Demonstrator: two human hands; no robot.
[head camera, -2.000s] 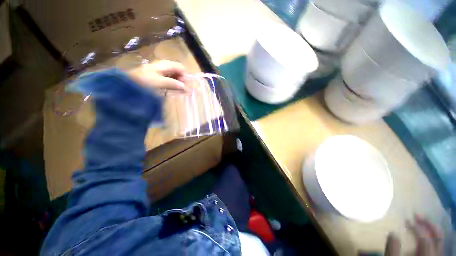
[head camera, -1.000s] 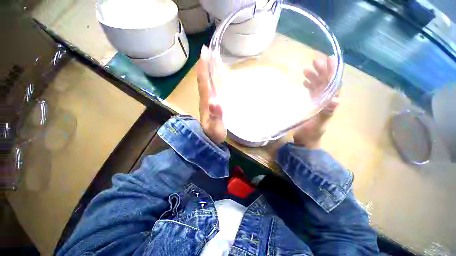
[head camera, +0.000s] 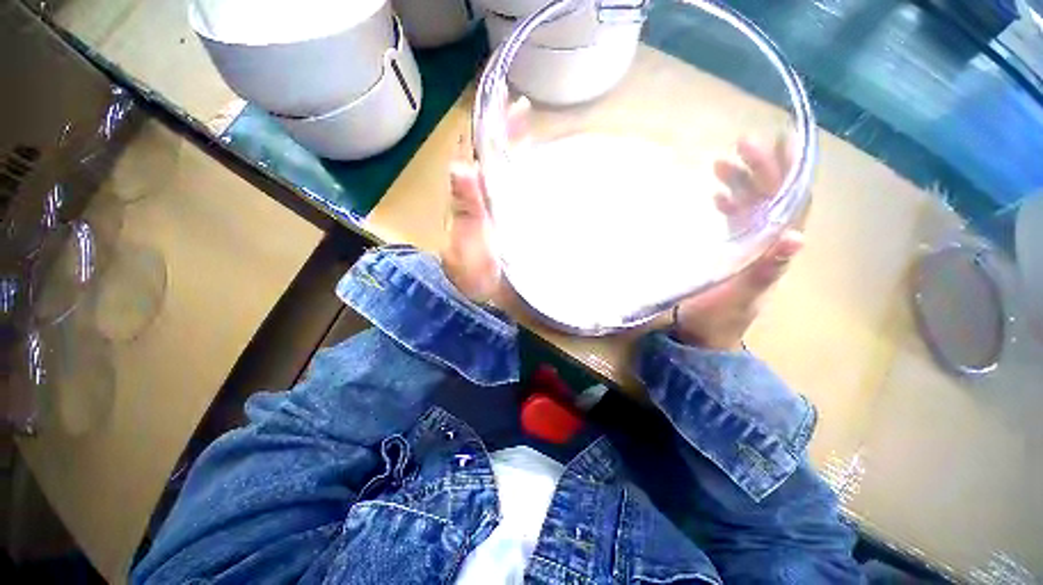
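Observation:
A clear cover (head camera: 807, 137) with a shiny rim and a small notch at its top is held between my two hands. My left hand (head camera: 471, 234) is on its left side and my right hand (head camera: 743, 286) is on its right side. Fingers of both hands show through the clear wall. A bright white housing (head camera: 606, 229) lies below or behind the cover; glare hides its edges, and I cannot tell whether the two touch.
Stacked white housings (head camera: 343, 97) stand at upper left, with more behind at the top. A clear ring part (head camera: 961, 309) lies on the bench mat (head camera: 881, 400) at right. Several clear covers (head camera: 126, 286) stand on a cardboard sheet (head camera: 217, 274) at left.
Since two seconds ago, my left hand has come from the carton to the bench, and both hands now hold a clear cover. Over the last second the cover has shifted slightly right.

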